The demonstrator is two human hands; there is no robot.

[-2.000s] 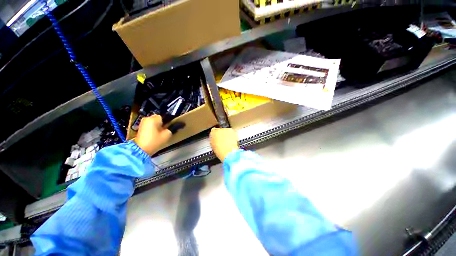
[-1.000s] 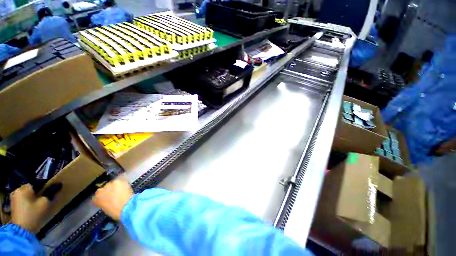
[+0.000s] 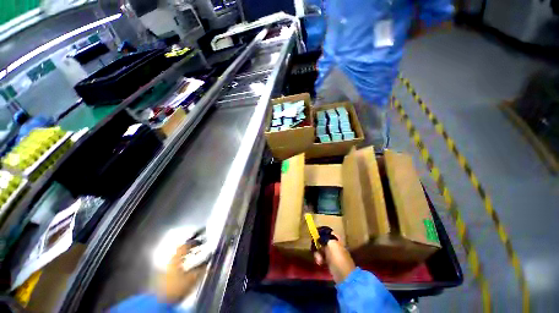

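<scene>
My right hand (image 3: 334, 258), with black coverings on its fingertips, grips a yellow utility knife (image 3: 312, 231) at the near side of a brown carton (image 3: 294, 205). The carton's flaps stand up around its opening, and dark units with pale tops (image 3: 328, 200) show inside. The knife's blade is too small to make out. A second carton (image 3: 407, 202) with raised flaps stands against its right side. My left hand (image 3: 179, 275) is blurred over the conveyor's right edge; a whitish and dark shape is at its fingers, and I cannot tell whether it is held.
Both cartons stand in a black tote (image 3: 450, 263) with red inside. Two open cartons of teal-topped units (image 3: 334, 125) stand beyond. A person in blue (image 3: 361, 49) stands behind them. The metal conveyor (image 3: 184, 159) runs along the left, with shelves, black bins and yellow part trays (image 3: 34, 150) further left.
The view has swung right from the shelf to the cartons. Both hands have left the shelf box and divider. My right hand now holds the yellow knife at the carton.
</scene>
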